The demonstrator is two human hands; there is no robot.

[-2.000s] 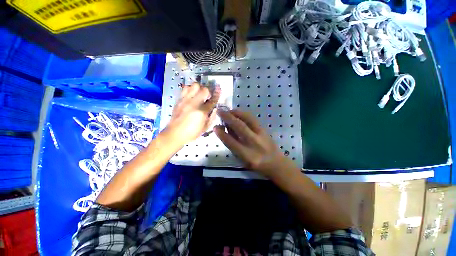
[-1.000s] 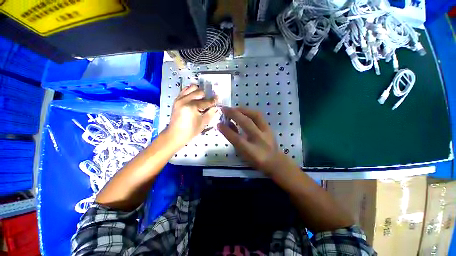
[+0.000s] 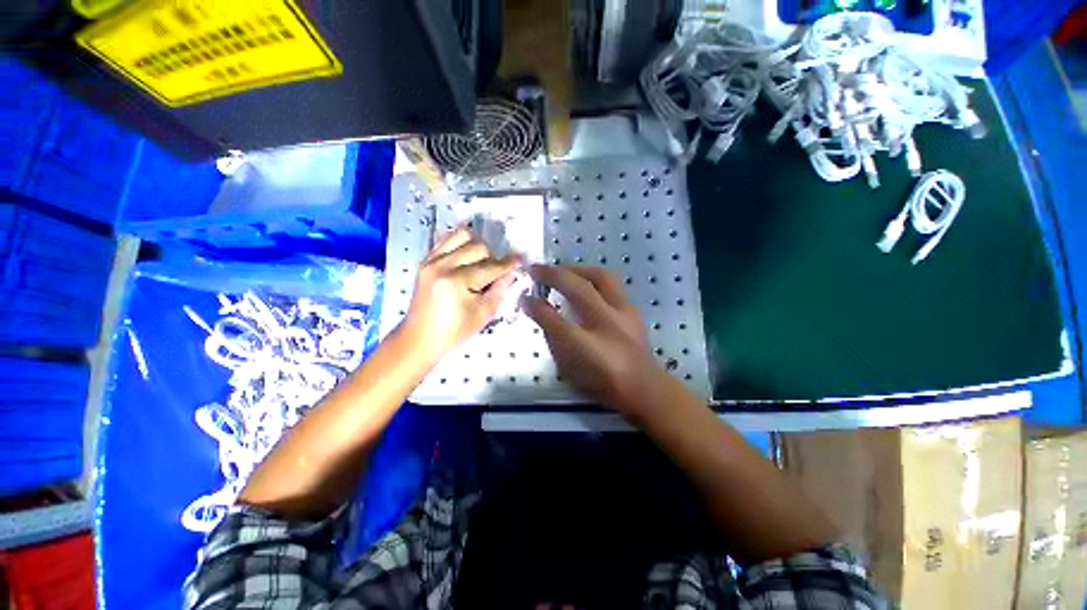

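My left hand [image 3: 457, 293] and my right hand [image 3: 592, 330] meet over the perforated worktable plate [image 3: 620, 238]. Between their fingertips is a small white cable piece [image 3: 517, 290], bright and partly hidden by the fingers; its connector cannot be made out clearly. My left fingers are bent round it, and my right thumb and fingertips touch it from the right. The whitish marking fixture [image 3: 520, 222] lies on the plate just beyond the fingers, its near part covered by my left hand.
Tangled white cables [image 3: 280, 369] lie in the lined blue bin at left. Coiled cables [image 3: 852, 89] are piled on the green mat [image 3: 858, 322], with one coil [image 3: 935, 205] apart. The laser head [image 3: 393, 78] overhangs the plate near a fan guard [image 3: 486, 137].
Both hands have drawn slightly back from the fixture, showing more of it. The camera view has shifted a little.
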